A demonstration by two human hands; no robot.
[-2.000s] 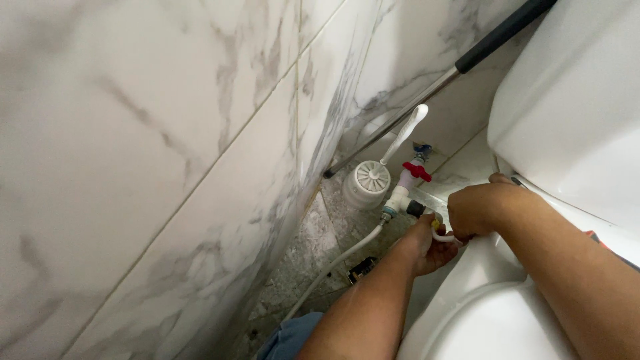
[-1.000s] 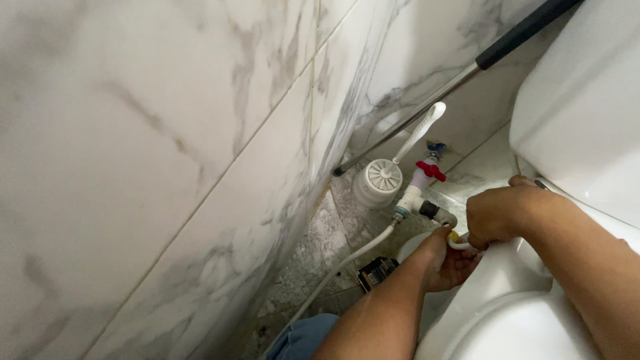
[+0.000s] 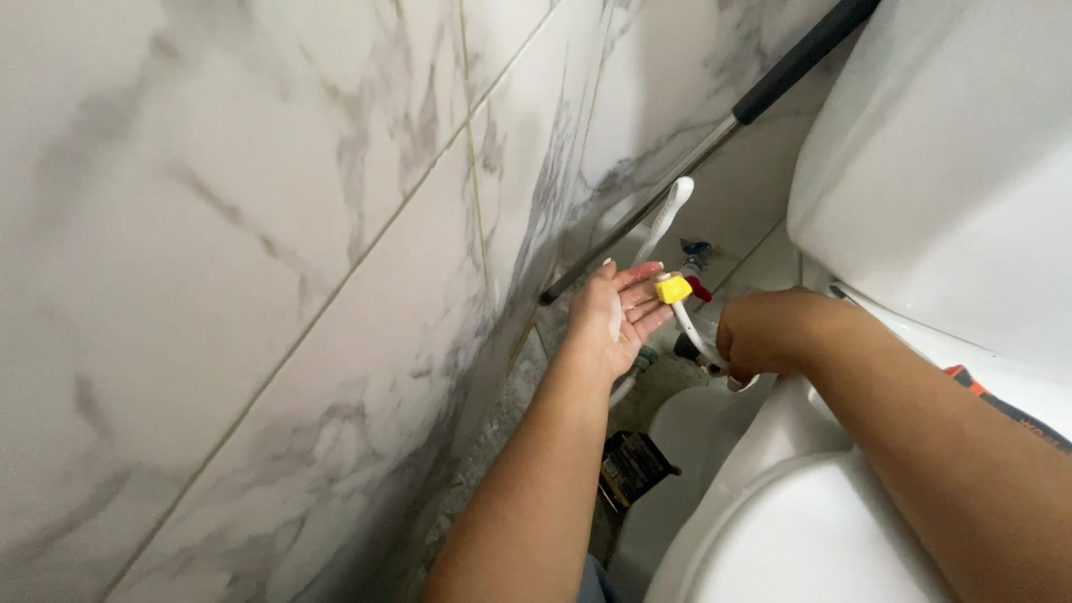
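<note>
My left hand is palm up with its fingers apart, beside a yellow nut on the end of a white flexible hose. Its fingertips are at or just behind the nut; whether they touch it I cannot tell. My right hand is closed around the lower part of the white hose, near the toilet. Behind my hands are a red valve handle, a blue valve handle and a black fitting. Most of the pipework is hidden by my left hand.
A toilet tank and toilet lid fill the right side. A metal pole with a black grip leans along the marbled wall. A white brush handle rises behind my left hand. A black package lies on the floor. An orange-and-black tool rests near the tank.
My left hand has moved up and left from the pipe fitting and opened. The yellow nut, earlier down at the fitting between my hands, now stands raised beside my left fingers.
</note>
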